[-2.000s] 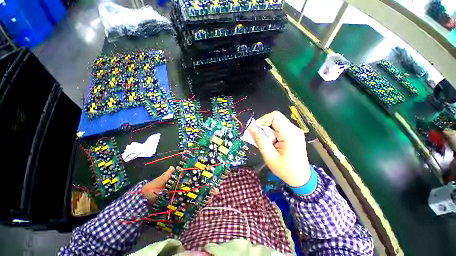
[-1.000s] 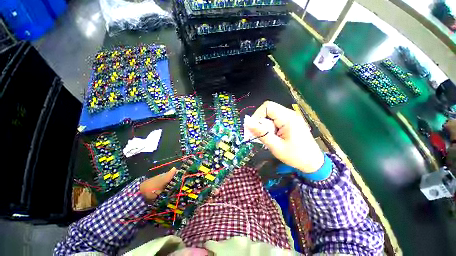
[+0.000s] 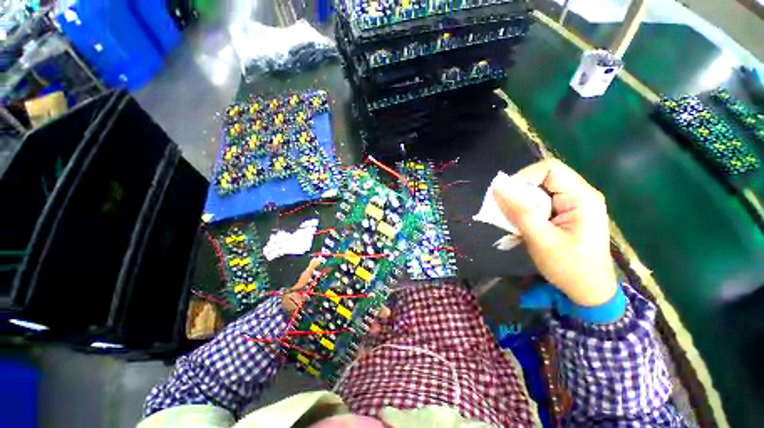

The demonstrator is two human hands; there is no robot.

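Observation:
My left hand [image 3: 301, 288] holds a long green circuit board panel [image 3: 356, 272] from its left side. The panel is tilted in front of my body, with yellow blocks and loose red wires on it; part of the hand is hidden beneath it. My right hand [image 3: 565, 230], with a blue band on the wrist, pinches a crumpled white wipe [image 3: 503, 205] to the right of the panel, apart from it. A smaller circuit board [image 3: 430, 226] lies on the dark bench just behind the panel's right side.
At left are a blue sheet [image 3: 251, 201] with rows of boards, another wipe [image 3: 291, 240], a small board [image 3: 243, 263] and black crates [image 3: 100, 226]. Black stacked trays [image 3: 436, 92] stand at the far side. A green-topped line [image 3: 670, 201] with boards lies right, behind a pale rail.
My right hand has moved right, away from the panel, with the wipe. The panel is still in my left hand. The view has shifted, so the bench things appear further right.

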